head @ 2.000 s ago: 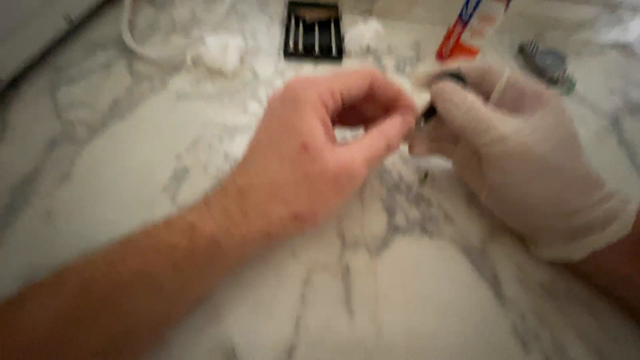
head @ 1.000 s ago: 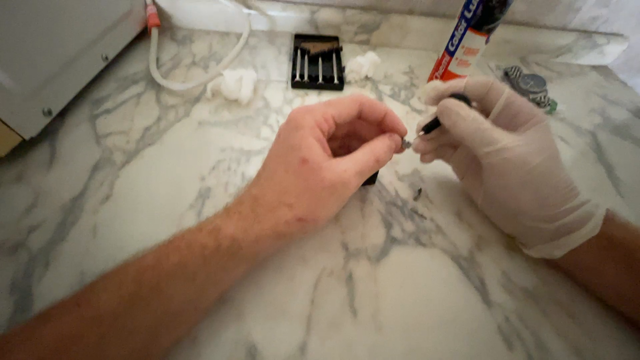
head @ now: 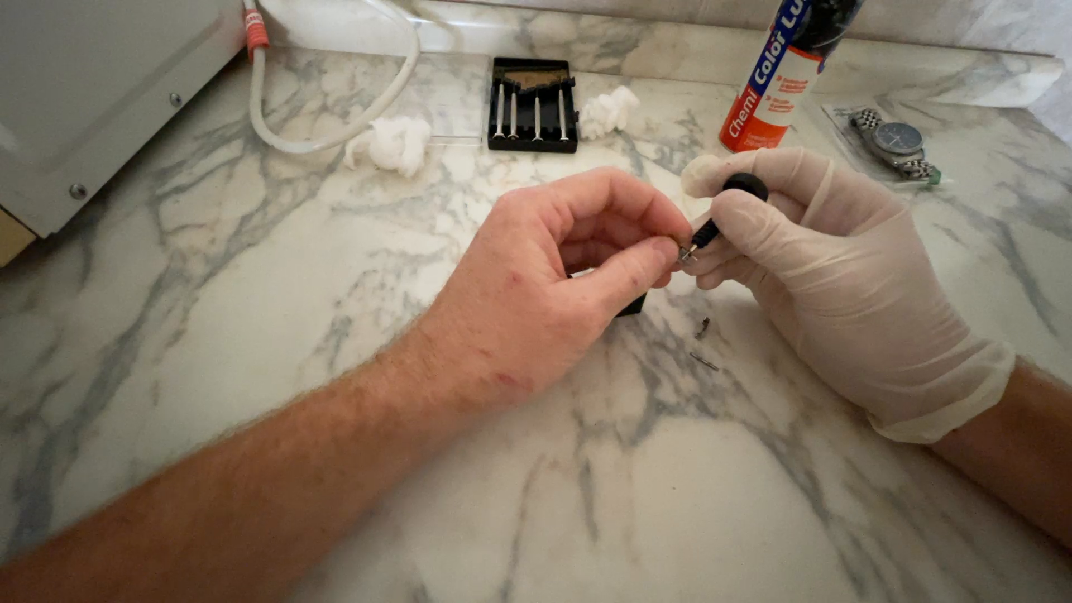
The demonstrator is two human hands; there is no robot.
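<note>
Bare, my left hand (head: pixel 557 285) pinches a tiny metal piece (head: pixel 685 255) between thumb and fingertips. Around a small black-handled tool (head: pixel 706 234), which looks like a precision screwdriver, close the gloved fingers of my right hand (head: pixel 837 276); its thin tip meets the metal piece. A black object (head: pixel 632 306) lies partly hidden behind my left hand. Below the hands, a small dark metal part (head: pixel 703 327) and a thin metal pin (head: pixel 704 361) rest on the marble surface.
At the back stand a black case of small screwdrivers (head: pixel 533 105) between two cotton wads (head: pixel 400 144) (head: pixel 610 111), and a spray can (head: pixel 775 84). A wristwatch (head: pixel 896 142) lies at right. A clear hose (head: pixel 276 142) curves beside a pale metal housing (head: pixel 109 92).
The picture has gone from blurred to sharp, and the view has shifted. Both hands stay close together at the small piece, the black tool still in my right hand.
</note>
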